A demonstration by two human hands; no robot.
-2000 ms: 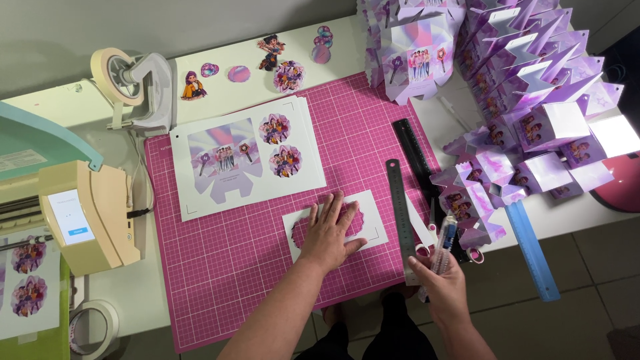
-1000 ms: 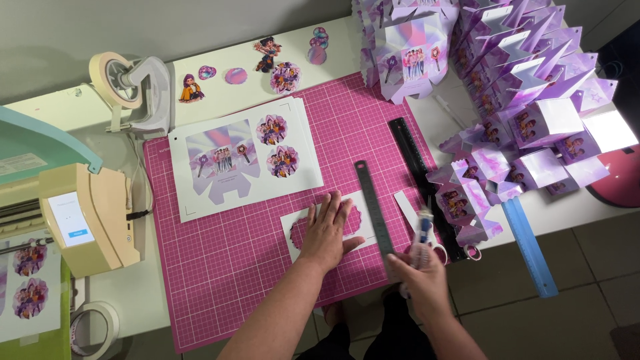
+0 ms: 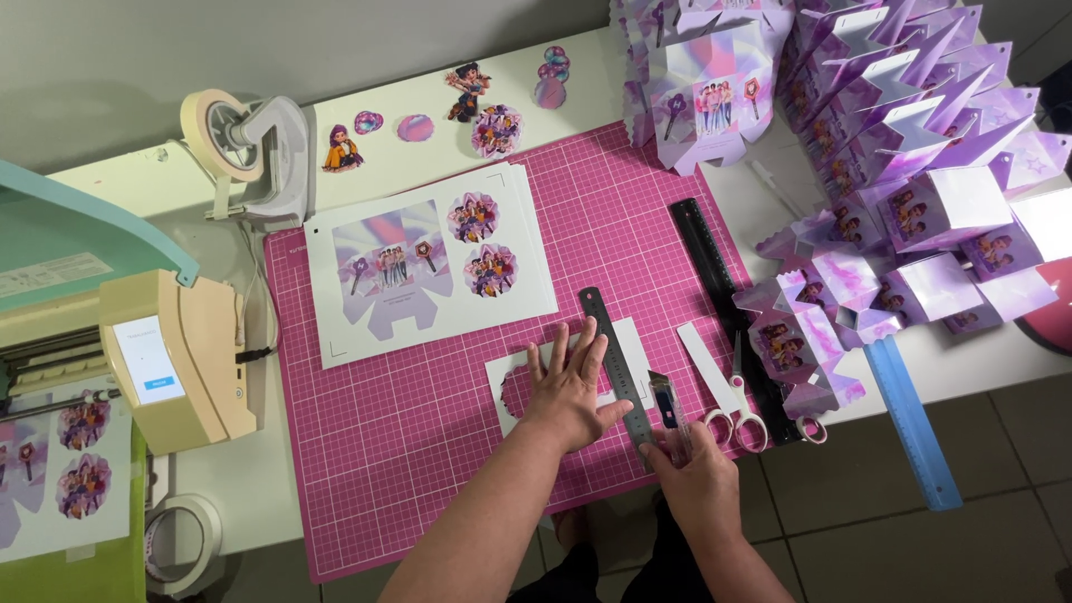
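My left hand (image 3: 569,389) lies flat with spread fingers on a white paper sheet (image 3: 496,377) with cut-out scalloped shapes; its fingertips reach the metal ruler. The dark metal ruler (image 3: 615,368) lies slanted across the sheet. My right hand (image 3: 691,469) holds a snap-off utility knife (image 3: 667,406) with a clear body, blade end pointing up and away, while its thumb and finger touch the ruler's near end. Under the sheet is a pink cutting mat (image 3: 402,469). A white paper strip (image 3: 708,366) and scissors (image 3: 739,410) lie to the right.
Printed sheets (image 3: 536,251) are stacked behind my hands. A black ruler (image 3: 712,260), a blue ruler (image 3: 913,427) and folded purple boxes (image 3: 946,209) stand or lie at the right. At the left are a cutting machine (image 3: 184,368), a tape dispenser (image 3: 280,159) and a tape roll (image 3: 180,536).
The metal ruler, held in my right hand off to the right two seconds ago, now lies on the sheet. My left hand's fingertips have come onto it.
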